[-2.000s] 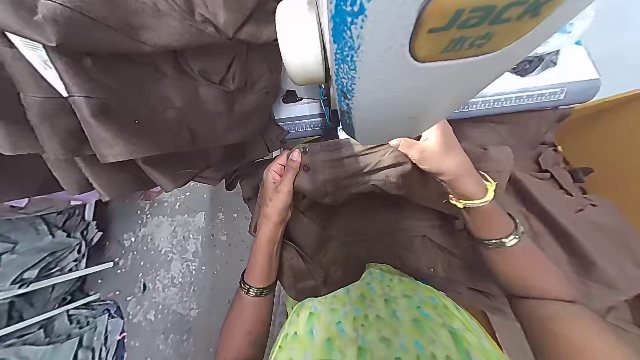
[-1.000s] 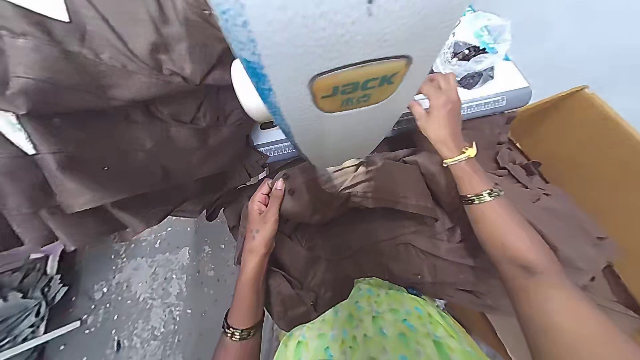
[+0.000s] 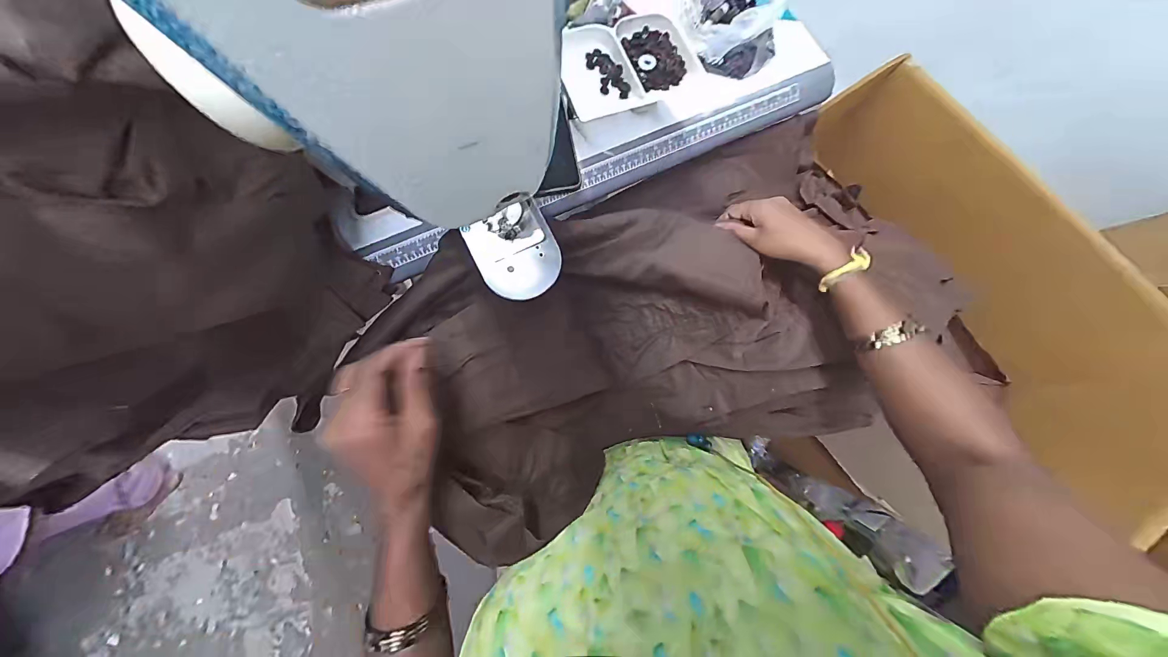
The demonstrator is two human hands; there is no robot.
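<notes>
Brown cloth (image 3: pixel 584 347) lies in folds across my lap and up to the sewing machine head (image 3: pixel 429 109). The rounded metal bed plate (image 3: pixel 520 274) shows under the machine head, above the cloth. My left hand (image 3: pixel 388 415) is blurred, with fingers curled, at the cloth's left edge; whether it grips the cloth is unclear. My right hand (image 3: pixel 776 230) has its thumb and forefinger pinched on the upper right part of the cloth. The area around the needle is partly covered by the machine head.
Behind the machine, a white divided tray (image 3: pixel 630 68) holds dark buttons, beside a plastic bag (image 3: pixel 744 41). A ruler strip (image 3: pixel 693 137) edges the machine table. A large cardboard box (image 3: pixel 1013 274) stands at the right. More brown cloth (image 3: pixel 164 274) hangs at the left.
My right hand has gone from the machine head's side down onto the cloth at right. The view has shifted, and the bed plate and button tray now show.
</notes>
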